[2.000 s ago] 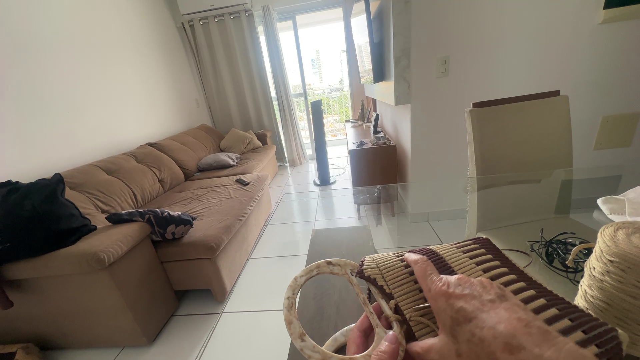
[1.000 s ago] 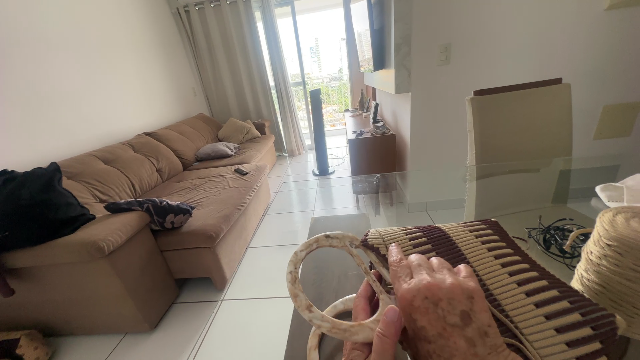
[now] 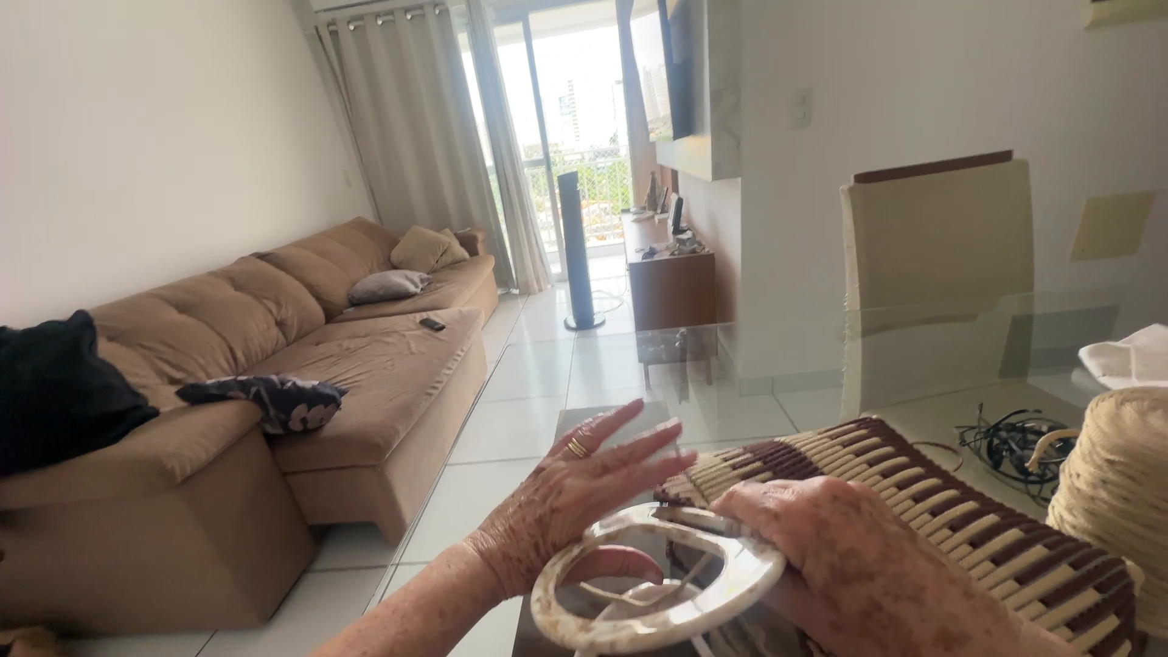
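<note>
A bag panel of woven brown and cream cord [image 3: 949, 493] lies on the glass table at lower right. Two marbled ring handles are by its near left edge; the upper ring handle [image 3: 566, 613] is tilted toward the camera, the other is partly hidden under it. My right hand [image 3: 849, 547] rests on the panel's left end and grips the edge beside the upper ring; its thumb is hidden. My left hand [image 3: 584, 493] is spread behind that ring, fingers apart, the thumb seen through the ring's opening. A thin cream cord [image 3: 630, 598] shows inside the ring.
A large roll of cream cord [image 3: 1118, 474] stands at the right edge, near tangled black cables [image 3: 1017, 447] and a white cloth [image 3: 1131, 356]. Beyond the glass tabletop [image 3: 785, 401] is a cream chair [image 3: 940, 246]. A brown sofa [image 3: 210, 310] fills the left.
My left hand has come off the ring's rim and opened out behind it. The upper ring handle, more upright before, now lies flatter. My right hand has moved to the panel's edge beside the ring.
</note>
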